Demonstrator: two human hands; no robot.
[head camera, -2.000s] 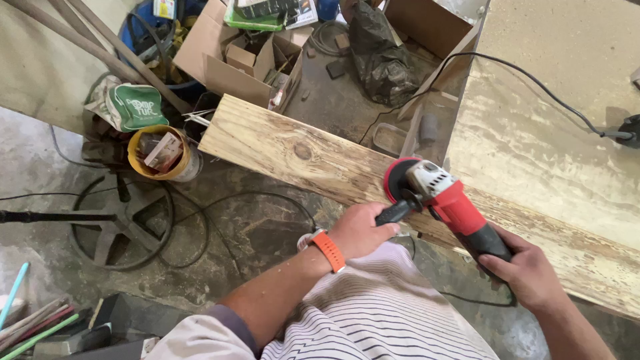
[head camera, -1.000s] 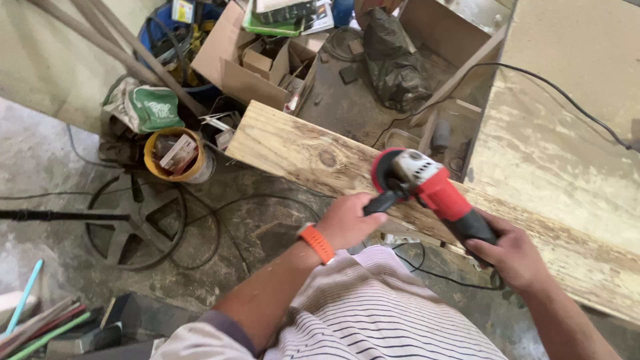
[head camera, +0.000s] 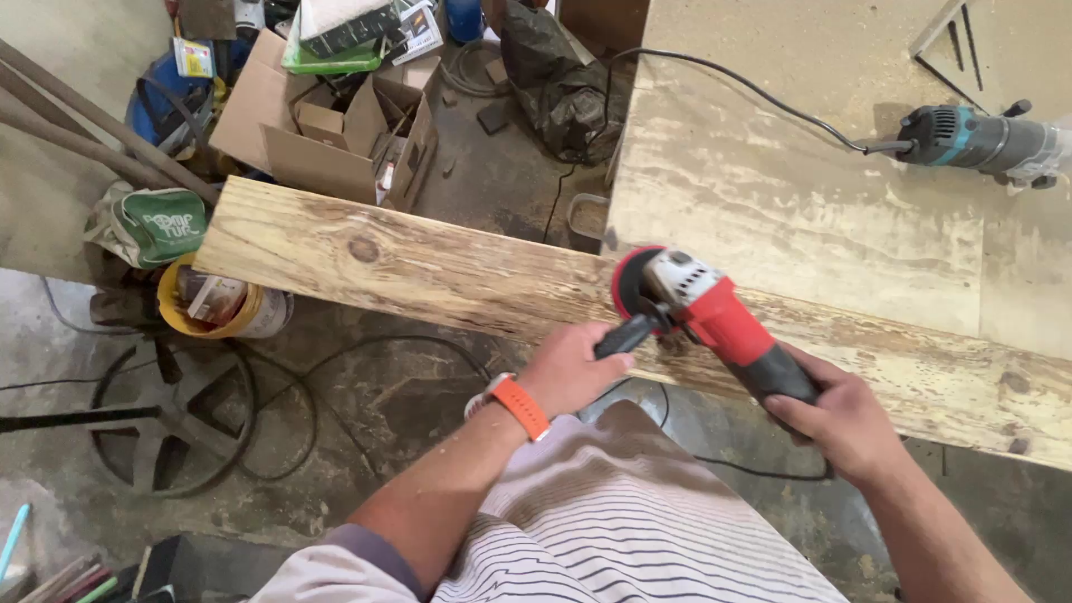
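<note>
A red and black angle grinder (head camera: 730, 327) with a round red-edged disc (head camera: 630, 283) lies over a long wooden plank (head camera: 452, 260). My left hand (head camera: 574, 368), below an orange wristband, is closed around the grinder's black side handle (head camera: 626, 337). The rear black body of the tool is in my right hand (head camera: 842, 419). The disc is at the plank's face; whether it touches the wood cannot be told. Knots and rough, dark-streaked grain mark the plank, which runs from the upper left to the right edge and overlaps a plywood tabletop (head camera: 779, 201).
A corded router (head camera: 963, 142) lies on the tabletop at the right. Beyond the plank are an open cardboard box (head camera: 322, 159) and a black plastic bag (head camera: 557, 84). A yellow bucket (head camera: 180, 293), a wheel-shaped metal base (head camera: 172, 419) and loose cables are at the left.
The view has shifted, bringing the router into fuller sight. Both hands keep hold of the grinder throughout, and the disc remains over the plank's middle stretch.
</note>
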